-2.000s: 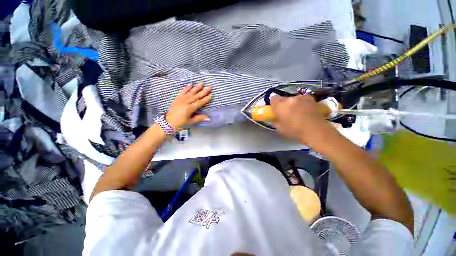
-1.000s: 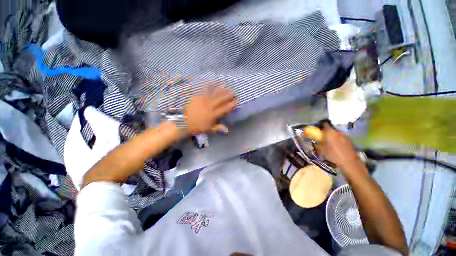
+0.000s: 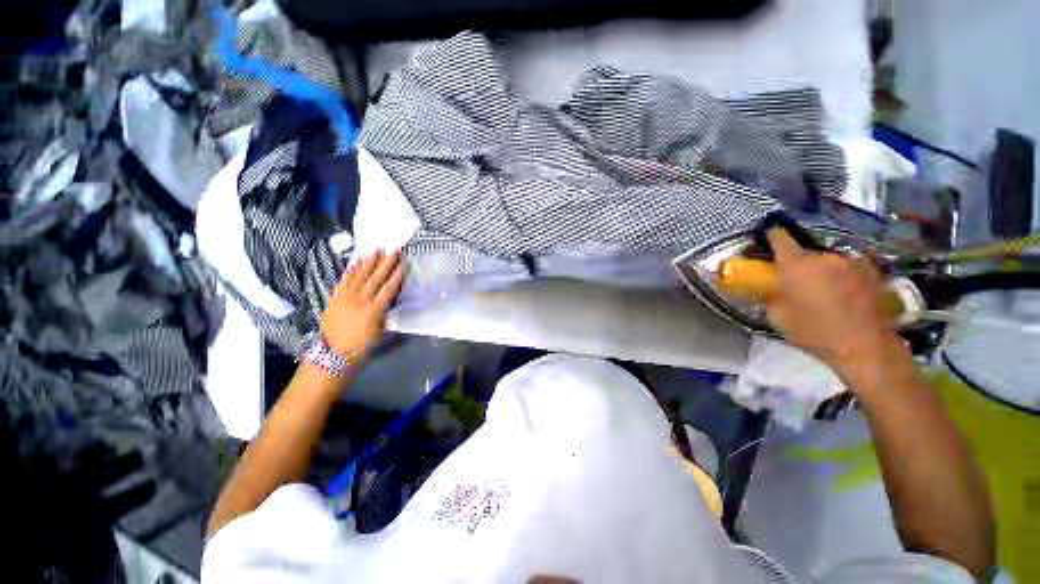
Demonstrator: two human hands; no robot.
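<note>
The fine-checked garment (image 3: 616,211) lies creased across the white table. A pale lining strip shows along its near edge. My left hand (image 3: 363,299) rests its fingertips on the garment's near left edge, by a white lining piece (image 3: 382,217). Its fingers are extended and slightly apart; its thumb is hidden. My right hand (image 3: 827,297) is closed round the orange-yellow handle of the steam iron (image 3: 747,277). The iron's silver tip points left, at the right end of the garment's near edge. What lies under the soleplate is hidden.
A heap of checked, white and dark garments (image 3: 126,285) fills the left side, with a bright blue strip (image 3: 274,78) on it. A black padded board (image 3: 525,16) is at the far edge. Crumpled white cloth (image 3: 787,376), hoses (image 3: 992,280) and a yellow-green sheet (image 3: 992,456) are at right.
The iron has come up from the table's near side back to the garment's edge. My left hand has moved left. The garment has shifted and is more creased, with white lining now showing at its left.
</note>
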